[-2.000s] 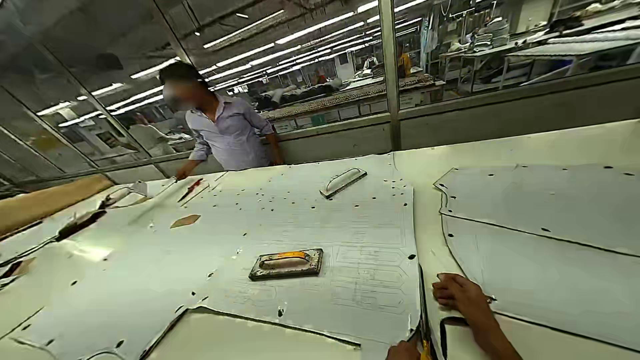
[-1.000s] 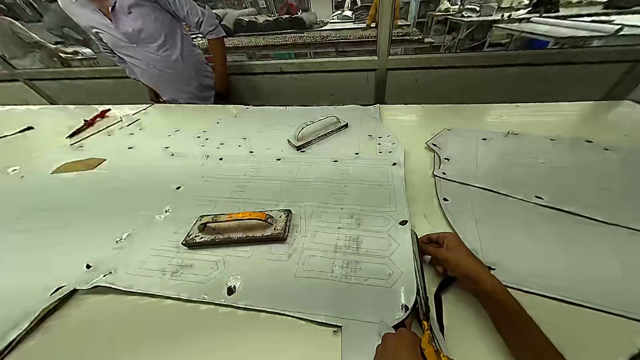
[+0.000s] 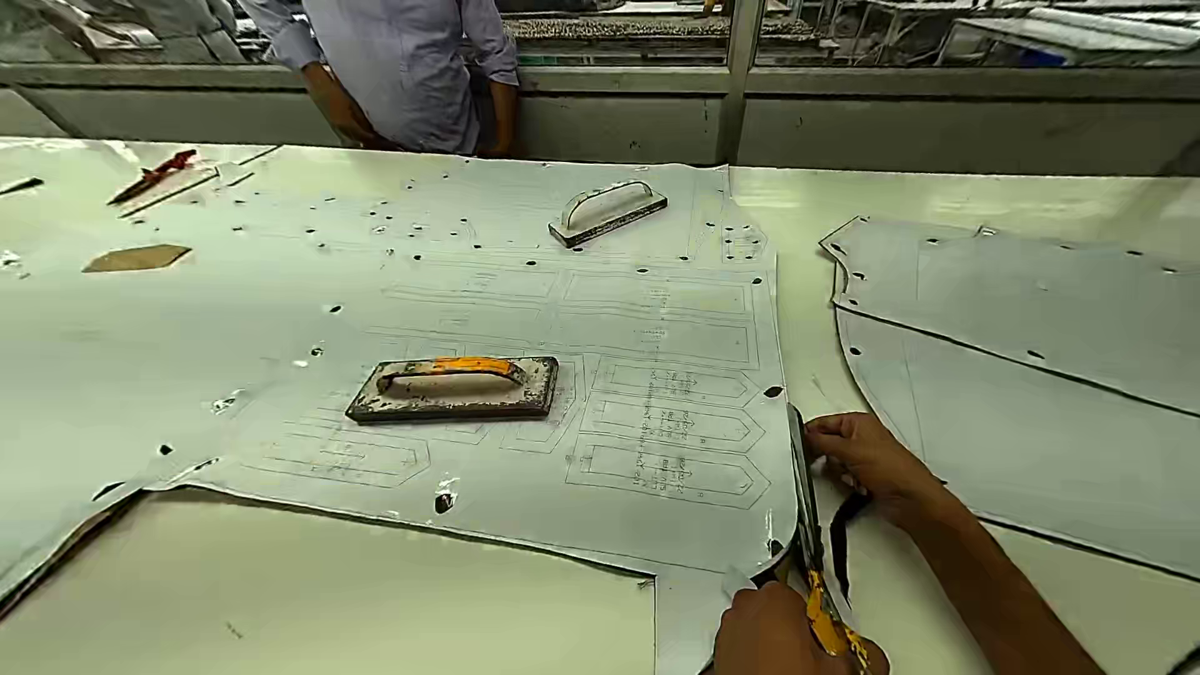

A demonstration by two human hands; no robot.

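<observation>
Metal shears with yellow-wrapped handles [image 3: 822, 614] are in my left hand [image 3: 773, 630] at the bottom, their long blades pointing away along the right edge of a marked paper pattern sheet [image 3: 600, 525] over dark layers. My right hand [image 3: 867, 459] is beside the blades, its fingertips bent together near the blade end; whether they pinch the layers' edge cannot be told. A dark strip [image 3: 847, 544] hangs below that hand. On the sheet rest a flat handled weight with orange on its grip [image 3: 452, 389] and a paler handled weight [image 3: 607, 211].
More cut pattern pieces [image 3: 1022, 403] lie on the table at right. A brown card piece [image 3: 138, 258] and a red-handled tool [image 3: 155, 176] lie at left. Beyond the table's far edge stands a person in a light shirt [image 3: 403, 75], before a glazed partition [image 3: 619, 122].
The view has tilted down and come nearer the sheet. The person across the table had an arm stretched over it two seconds ago; both arms now hang by the body.
</observation>
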